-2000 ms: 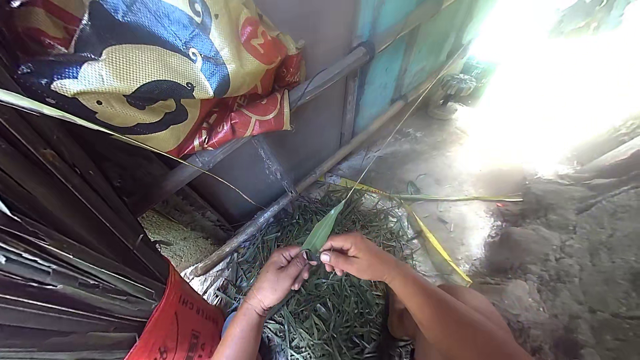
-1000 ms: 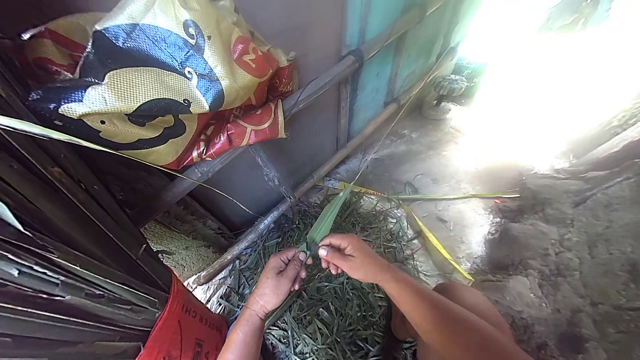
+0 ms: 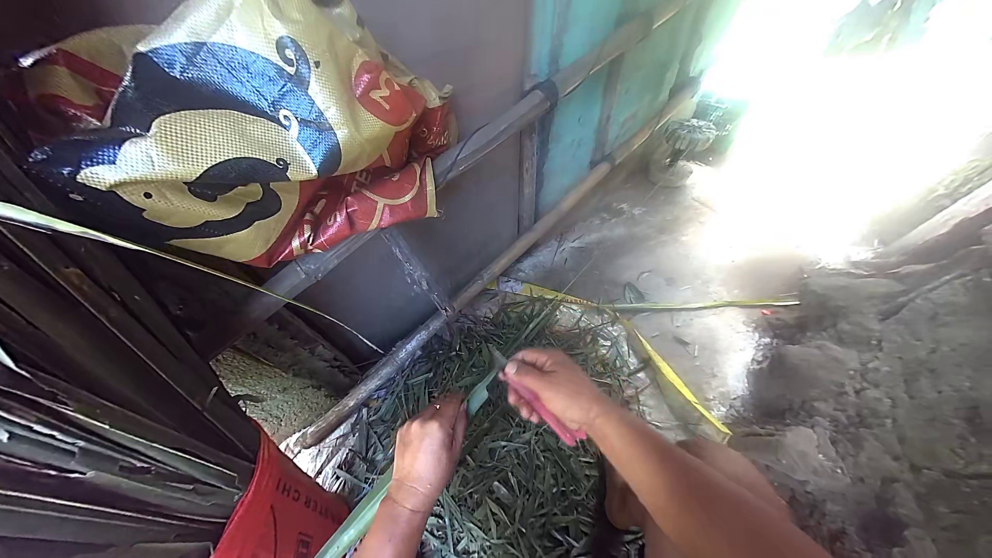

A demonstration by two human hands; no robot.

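Note:
My left hand [image 3: 431, 443] grips a long green leaf strip [image 3: 358, 521], which runs back past the wrist toward the lower edge and shows its front end between the hands. My right hand [image 3: 552, 391] is closed around a pink-handled tool [image 3: 549, 415], probably a knife; a short blade-like tip points toward the leaf. Whether the tip touches the leaf is hard to tell. Beneath both hands lies a heap of cut green leaf pieces [image 3: 519, 496].
A printed woven sack [image 3: 225, 147] hangs over a bamboo rail [image 3: 496, 143] at upper left. Dark slats [image 3: 93, 372] and a red sack [image 3: 283, 496] stand at lower left. A yellow strap [image 3: 674, 376] lies on the concrete floor [image 3: 876, 403] to the right.
The hands, earlier close together at the leaf, are now farther apart. The leaf's long part now trails behind my left hand instead of ahead of it. The pink handle now shows in my right hand.

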